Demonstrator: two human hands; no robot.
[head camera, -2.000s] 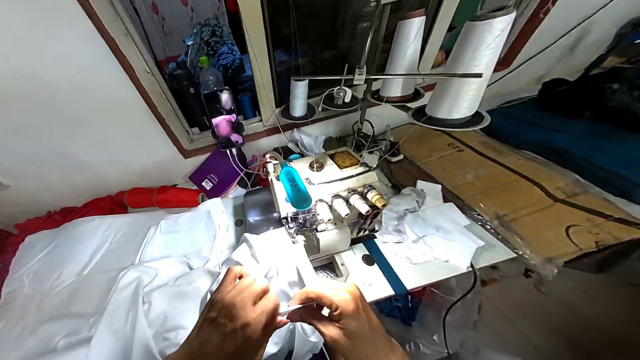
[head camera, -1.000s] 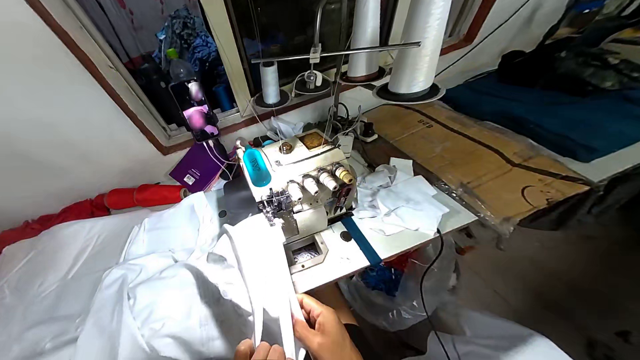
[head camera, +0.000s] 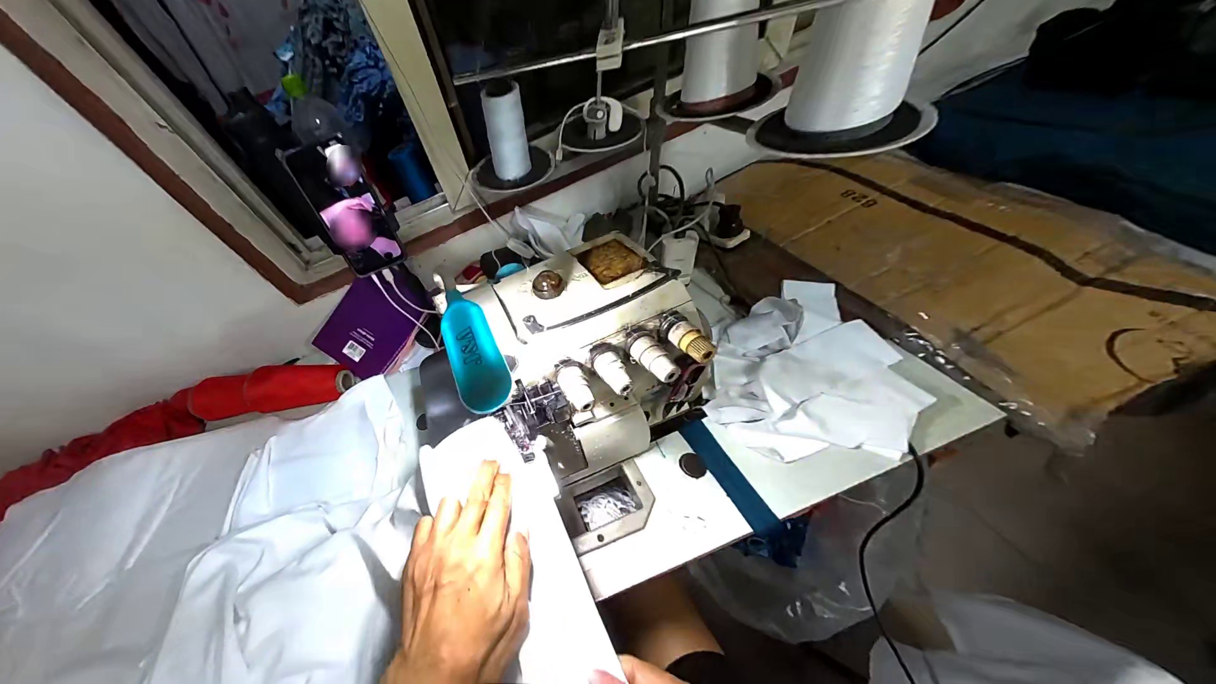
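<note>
My left hand (head camera: 465, 579) lies flat, fingers outstretched, on white fabric (head camera: 560, 589) just in front of the needle area of an overlock sewing machine (head camera: 589, 323). At the bottom edge, my right hand (head camera: 641, 673) shows only in part, its fingers at the fabric's right edge; most of it is out of frame. The fabric's far end reaches the presser foot area (head camera: 527, 427). More white cloth (head camera: 294, 570) is bunched to the left. A turquoise cover (head camera: 475, 356) stands over the machine's left side.
White scraps (head camera: 817, 380) lie right of the machine. Thread cones (head camera: 845, 66) stand behind it. Red fabric (head camera: 256, 391), a purple box (head camera: 366, 328) and a phone (head camera: 351, 214) are at the left. A black cable (head camera: 864, 541) hangs over the table's right edge, near a cardboard sheet (head camera: 950, 247).
My left hand has moved forward and now lies flat on the fabric near the needle. My right hand is lower, mostly out of frame. The view is closer to the machine.
</note>
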